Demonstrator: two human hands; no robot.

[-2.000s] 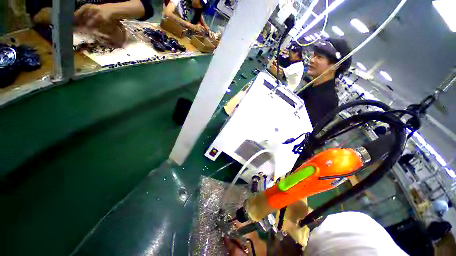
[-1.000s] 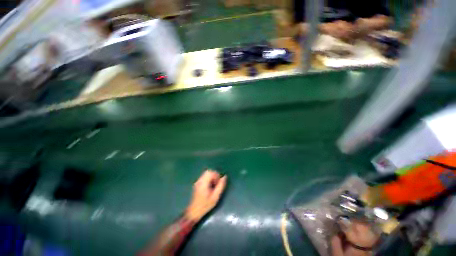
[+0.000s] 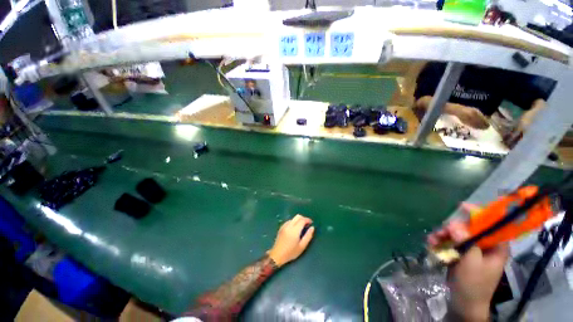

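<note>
My left hand (image 3: 293, 240) rests low over the green belt (image 3: 220, 251) near the middle, its fingers curled round a small dark piece (image 3: 306, 229) that shows between thumb and fingers. My right hand (image 3: 474, 264), at the lower right and slightly blurred, is closed round the front part of the orange screwdriver (image 3: 512, 217). The screwdriver's nose points down and left above a crinkled shiny grey sheet (image 3: 414, 295). What lies under the nose is blurred.
Paired black parts (image 3: 141, 198) and a dark speckled pile (image 3: 70, 187) lie on the belt at left. White shelving (image 3: 188, 47) spans above. Across the belt are a white machine (image 3: 261, 94), black units (image 3: 364, 118) and a person's hands (image 3: 462, 114). A yellowish tube (image 3: 367, 295) loops near the grey sheet.
The view has swung left and steadied. My left hand has come into view since the first frame and stays low over the belt. My right hand now shows clearly round the screwdriver.
</note>
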